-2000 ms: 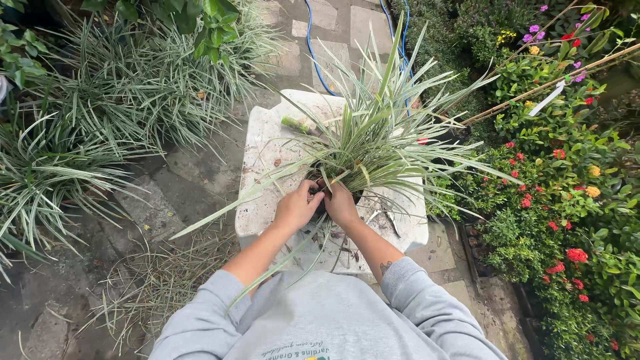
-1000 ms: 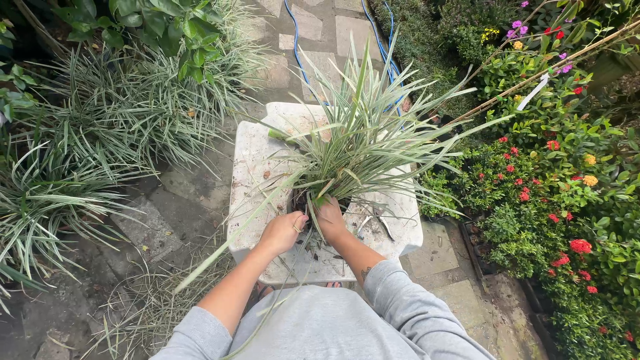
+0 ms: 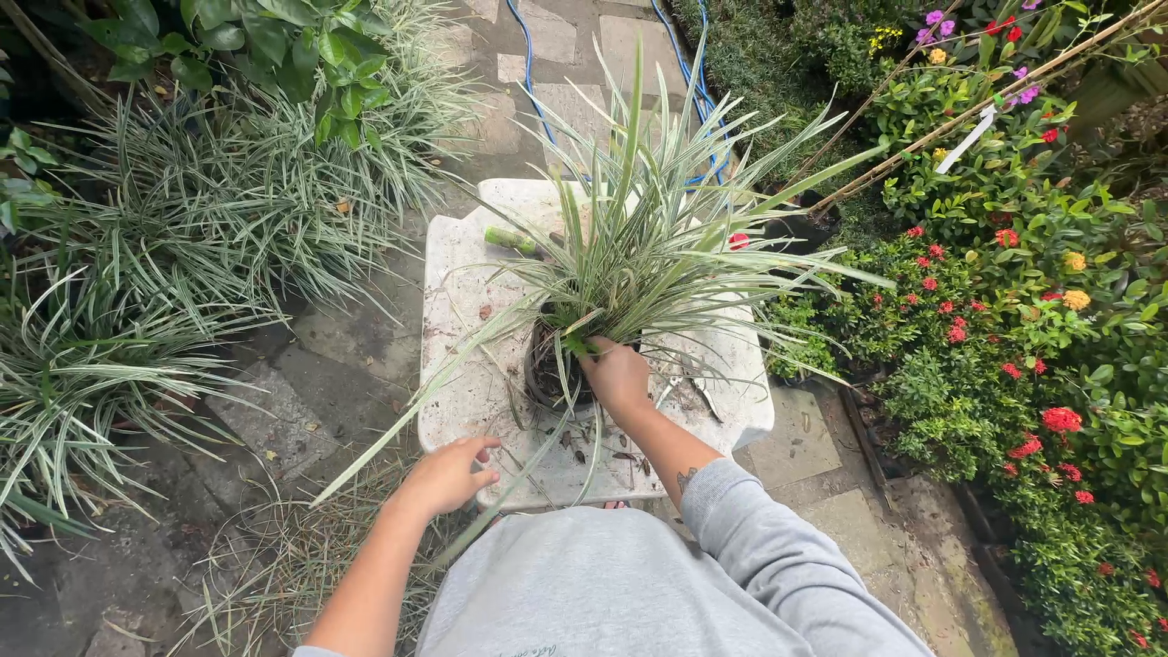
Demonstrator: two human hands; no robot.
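A potted plant with long variegated leaves (image 3: 630, 246) stands on a dirty white plastic stool or small table (image 3: 465, 365). Its dark pot (image 3: 545, 370) shows at the near side, with soil inside. My right hand (image 3: 618, 376) is at the plant's base over the pot's rim, fingers bent against the leaves; whether they grip a leaf is hidden. Off the near left edge of the tabletop, my left hand (image 3: 450, 476) holds nothing, its fingers apart. Pruning shears (image 3: 703, 400) lie right of the pot, partly under leaves. A green cylindrical object (image 3: 509, 240) lies behind the pot.
Cut dry leaves (image 3: 274, 557) are heaped on the stone paving at the lower left. Striped grassy plants (image 3: 210, 210) grow on the left, flowering shrubs (image 3: 967, 392) on the right. A blue hose (image 3: 527, 64) runs over the paving behind. Bamboo-like stakes (image 3: 985, 119) slant in from the upper right.
My left hand has moved from the pot towards me and to the left, and its fingers are now spread. My right hand stays at the plant's base.
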